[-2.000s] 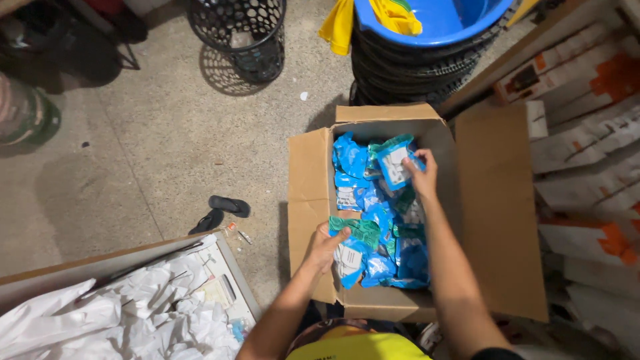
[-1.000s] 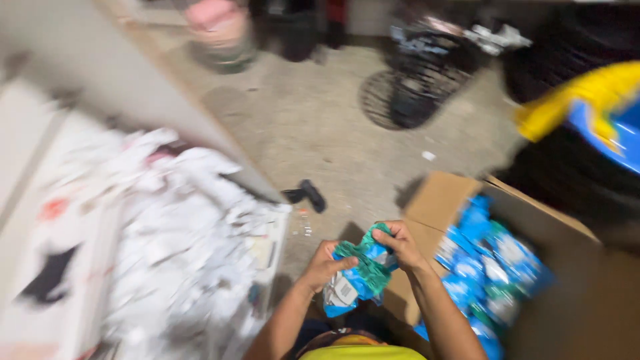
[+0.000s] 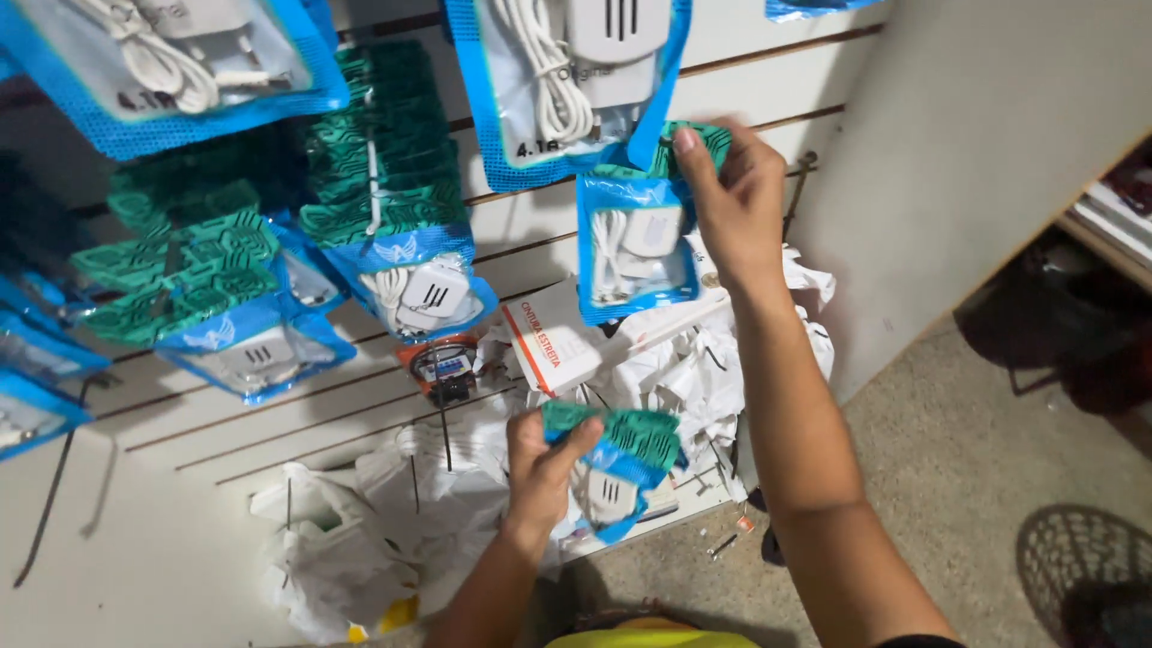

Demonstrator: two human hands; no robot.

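My left hand (image 3: 544,459) grips the green top of a blue-and-green charger packet (image 3: 612,490), low in front of the slatwall panel (image 3: 540,216). Higher up, my right hand (image 3: 733,189) pinches the green top of another charger packet (image 3: 634,243), a white plug and cable visible through its clear front. That packet is just below a larger hanging charger packet (image 3: 576,81); whether it sits on a hook cannot be told. To the left, rows of green-topped packets (image 3: 418,279) hang from the panel.
Crumpled white paper (image 3: 693,369) and a white box with red edging (image 3: 549,337) lie below the panel. Bare metal hooks (image 3: 54,504) jut out at left. A pale side panel (image 3: 945,162) stands at right, with a black mesh basket (image 3: 1080,558) on the floor.
Two seconds ago my hands were over a cardboard box of packets; a second ago they held packets together beside it. Now they are apart at the slatwall. The view has turned strongly.
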